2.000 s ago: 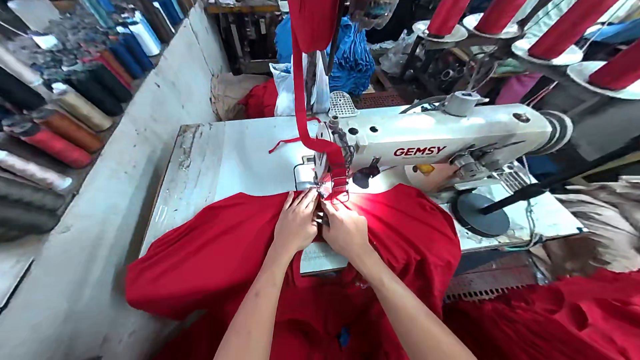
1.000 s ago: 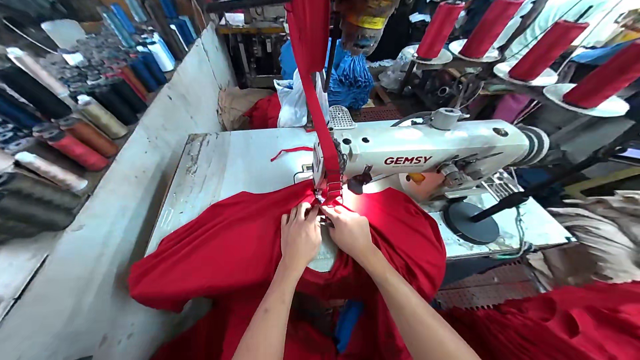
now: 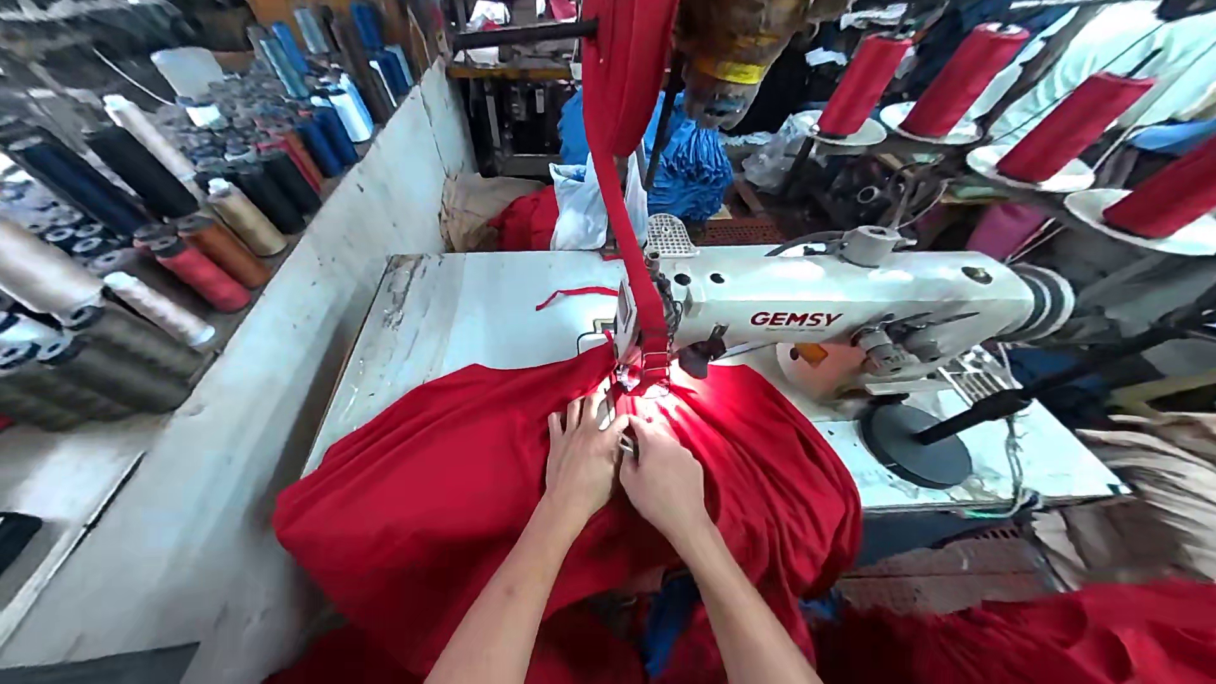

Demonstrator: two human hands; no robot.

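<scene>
A red fabric garment [image 3: 456,446] is spread over the white sewing table, its upper edge under the needle area of a white Gemsy sewing machine [image 3: 817,294]. My left hand [image 3: 581,454] presses on the cloth just below the presser foot, fingers spread. Touching it on the right, my right hand [image 3: 663,475] pinches the cloth, with a small metallic thing partly hidden between the hands. A red fabric strip [image 3: 622,204] hangs from above and runs down into a metal guide [image 3: 655,359] at the needle. The needle itself is hard to make out in the bright lamp glow.
A white partition [image 3: 285,332] borders the table [image 3: 446,304] at left, with many thread spools [image 3: 204,271] beyond it. Red thread cones [image 3: 864,85] stand at upper right. A black arm with a round disc [image 3: 917,446] sits right of the machine. More red cloth [image 3: 1064,632] lies lower right.
The opening in the cloth below my hands, which showed the table earlier, is now covered by red fabric. Both hands remain close together below the presser foot.
</scene>
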